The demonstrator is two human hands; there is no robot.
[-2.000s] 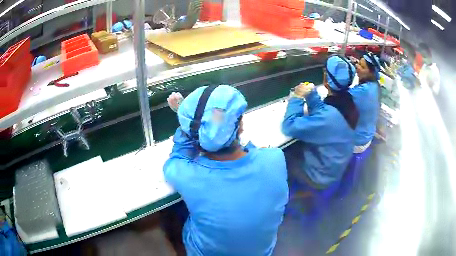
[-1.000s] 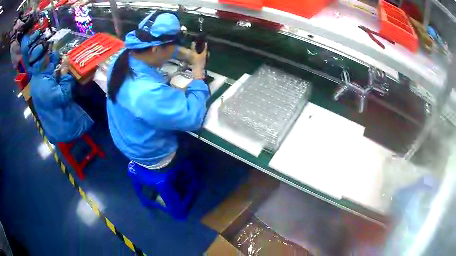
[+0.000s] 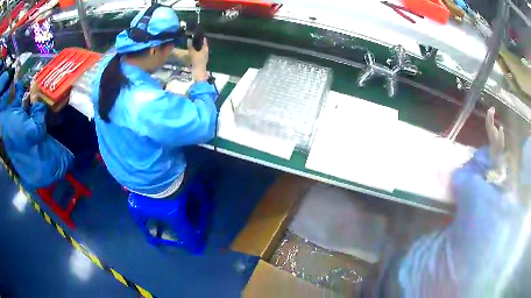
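Observation:
Neither of my hands is in view. Nearest in front of me is the green bench [image 3: 303, 158] with flat white sheets [image 3: 353, 139] on it. A translucent block [image 3: 283, 96] with rows of pockets, likely clear blister trays, stands on the left sheets. A clear balloon-dog lamp [image 3: 389, 71], unlit, lies on the green belt behind the sheets. Below the bench, an open brown carton [image 3: 269, 212] on the floor holds shiny clear items [image 3: 311, 256] and a whitish, limp sheet or bag.
A seated coworker [image 3: 157, 116] in blue holds a dark tool [image 3: 198, 38] at left. A blurred coworker's raised hand [image 3: 495, 131] and sleeve are at right. Further left, another coworker holds a red parts tray [image 3: 65, 70]. A metal post [image 3: 481, 75] rises at right.
The view has swung from the right-hand coworkers to the left ones, then shifted slightly back right and down. The carton shows more fully, and the right coworker's raised hand has come into view.

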